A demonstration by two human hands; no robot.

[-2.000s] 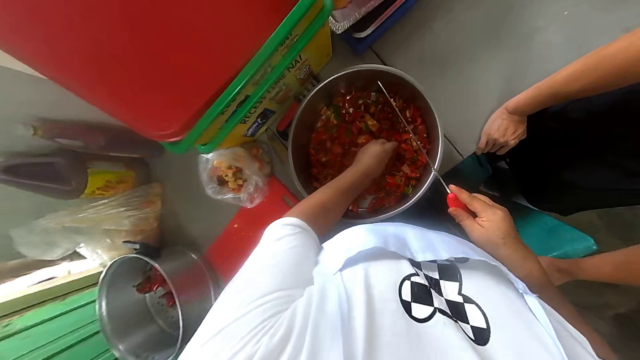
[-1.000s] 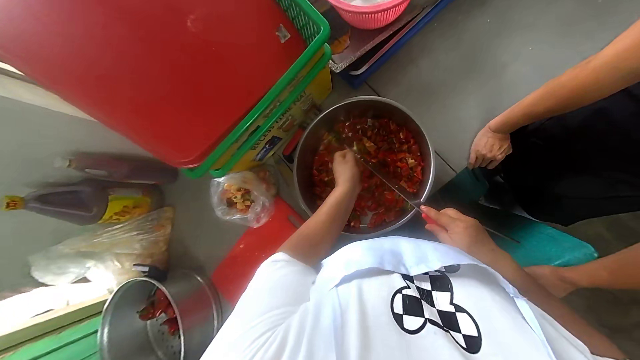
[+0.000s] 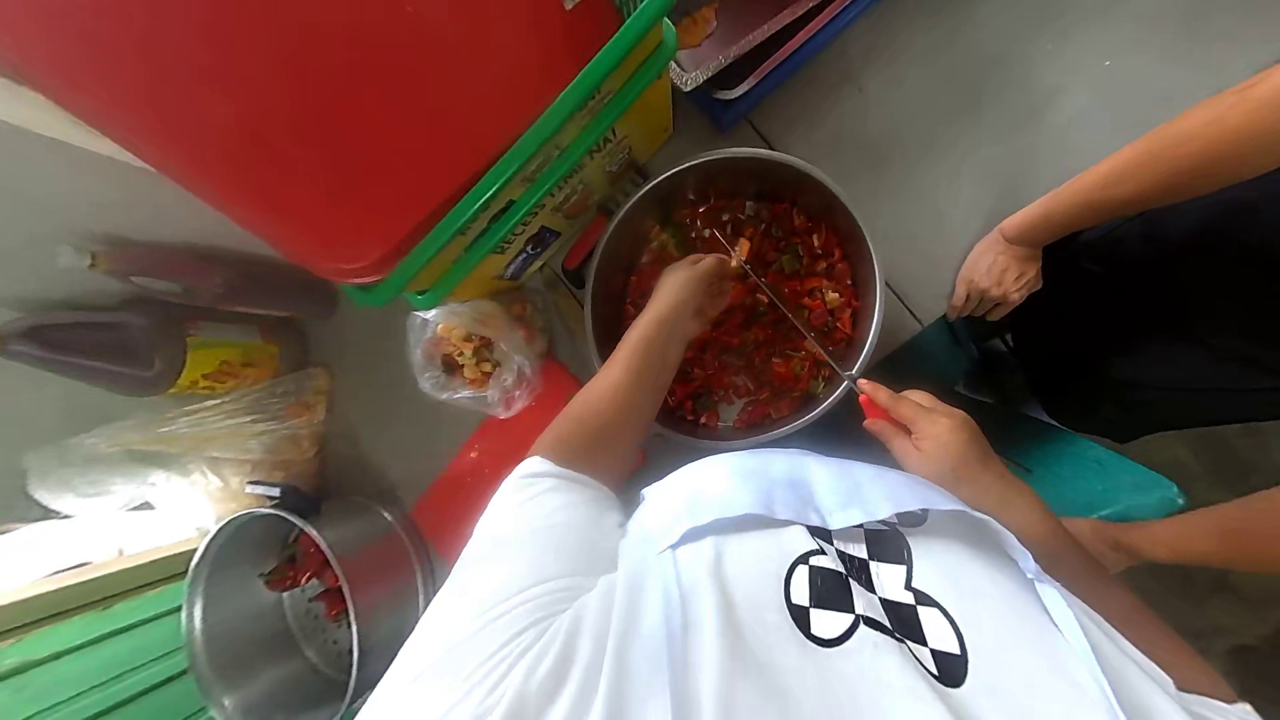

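A wide metal pot (image 3: 877, 290) holds many chopped red pieces, likely peppers, with some green and pale bits. My left hand (image 3: 697, 290) is inside the pot, beside the tip half of the blade; its fingertips are partly hidden, and I cannot tell whether it holds a piece. My right hand (image 3: 930, 440) is closed around the red handle of a knife (image 3: 800, 327) at the pot's lower right rim. The long thin blade slants up and left across the pot, over the chopped pieces.
A red cutting board (image 3: 470, 480) and a plastic bag of chopped food (image 3: 468, 358) lie left of the pot. Stacked green and red crates (image 3: 540, 195) stand upper left. A second metal pot (image 3: 385, 570) is lower left, bottles (image 3: 100, 350) far left. Another person's hand (image 3: 997, 275) rests at right.
Across the frames my left hand moves about within the pot, and the knife stays in my right hand with its blade over the pot. The other person's hand stays at the right.
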